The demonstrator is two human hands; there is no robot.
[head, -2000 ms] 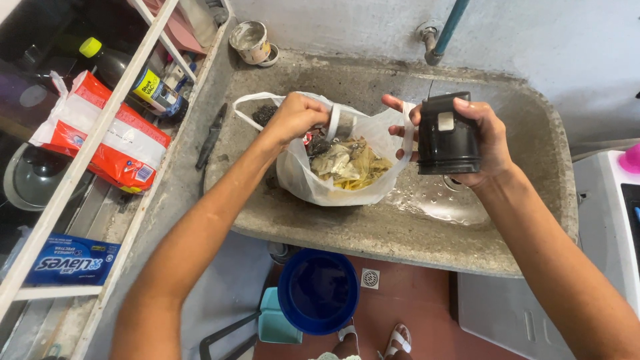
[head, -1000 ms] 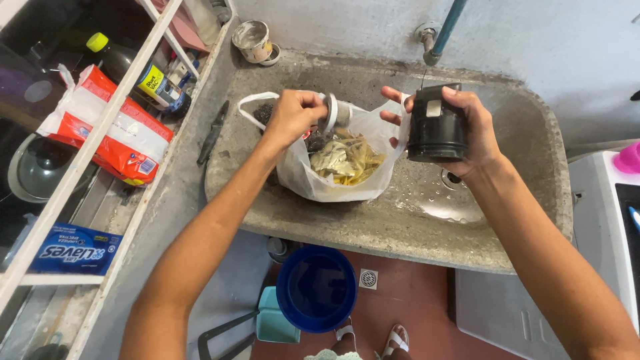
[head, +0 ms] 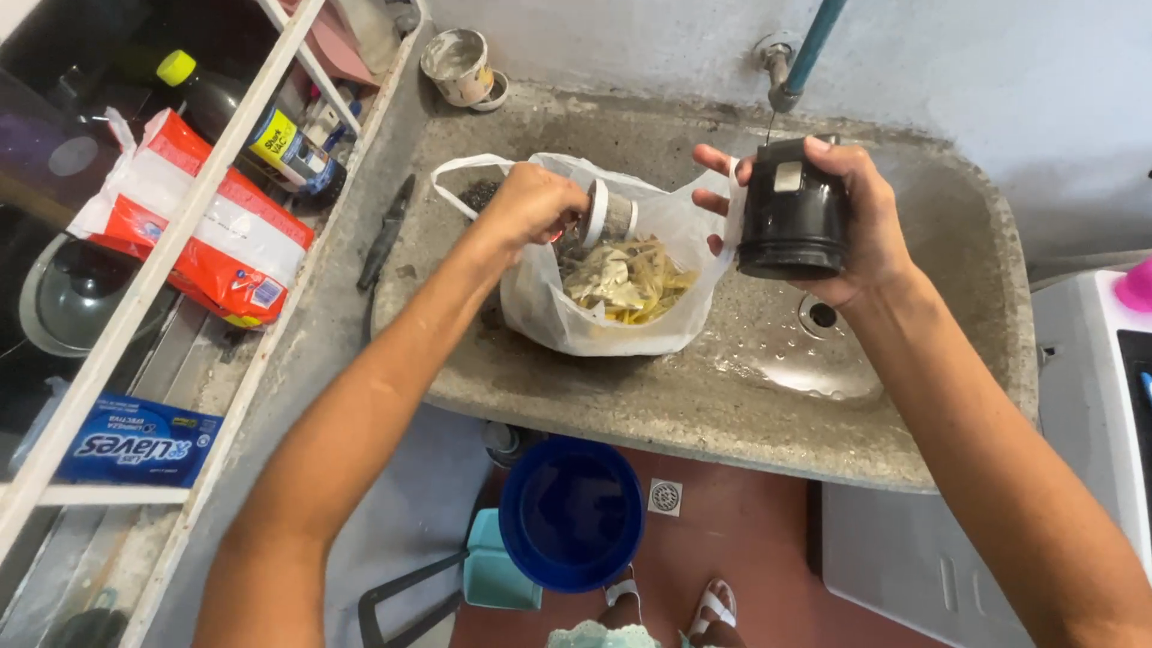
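Observation:
My left hand [head: 540,205] grips a small cylindrical filter with a white rim [head: 610,214], tilted over a white plastic bag [head: 585,328]. Yellowish peels and other waste [head: 630,279] fill the bag, which rests in a concrete sink [head: 468,369]. In my right hand [head: 859,216] is a black cylindrical container [head: 794,211], held above the sink, with the bag's right handle looped at my spread fingers. How the left fingers hold the filter is partly hidden.
A knife [head: 387,234] lies on the sink's left ledge. At the back left stands a small dirty pot [head: 457,67]. A tap [head: 781,81] juts from the wall near the black container. Below are a blue bucket [head: 571,513] and a teal dustpan [head: 499,562].
The filter in my left hand has turned and shifted slightly over the bag. My right hand has tilted the black container a little while keeping hold of it.

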